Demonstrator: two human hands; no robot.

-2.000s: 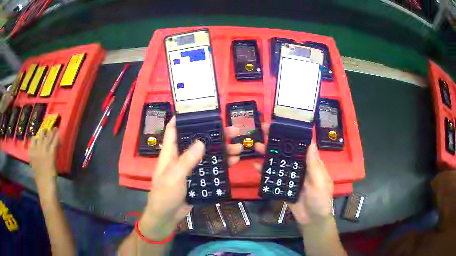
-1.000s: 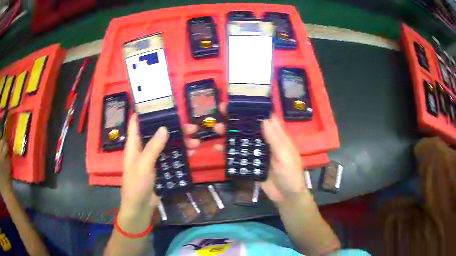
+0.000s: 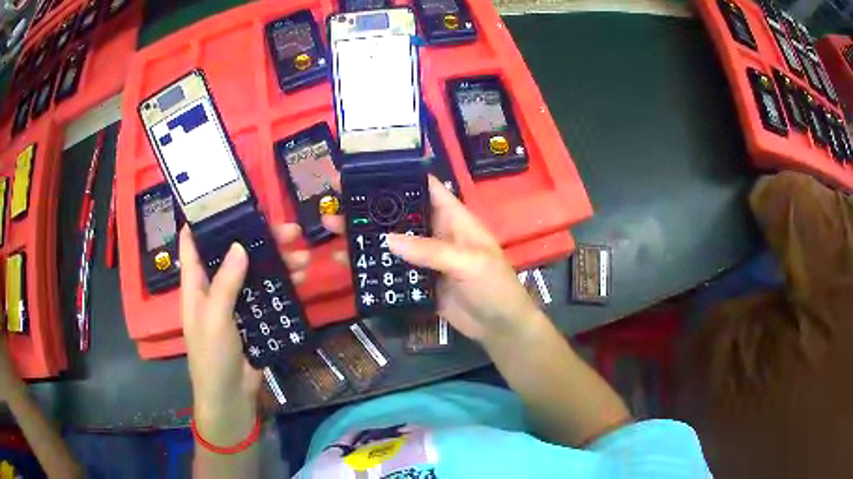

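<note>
My left hand [image 3: 220, 327] holds an open flip phone [image 3: 229, 215], thumb on its keypad. Its display is lit white with blue blocks. My right hand [image 3: 463, 267] holds a second open flip phone [image 3: 385, 178], thumb over the upper number keys. Its display is lit white. Both phones are upright above a red-orange foam tray [image 3: 552, 201]. Several closed phones lie in the tray with label areas and gold discs up, such as one at the right [image 3: 488, 126]. The phones and my hands hide parts of the tray.
Thin dark batteries [image 3: 591, 272] lie along the bench's near edge. Red pens [image 3: 86, 243] lie left of the tray. A neighbour's tray [image 3: 42, 327] with yellow blocks is at the left, another tray [image 3: 748, 94] with phones at the right. A person's arm [image 3: 28, 412] and a brown sleeve [image 3: 795, 281] show.
The view has shifted, so the tray appears further left and tilted. My right thumb has moved from the phone's side onto its keypad. Both phones remain held open.
</note>
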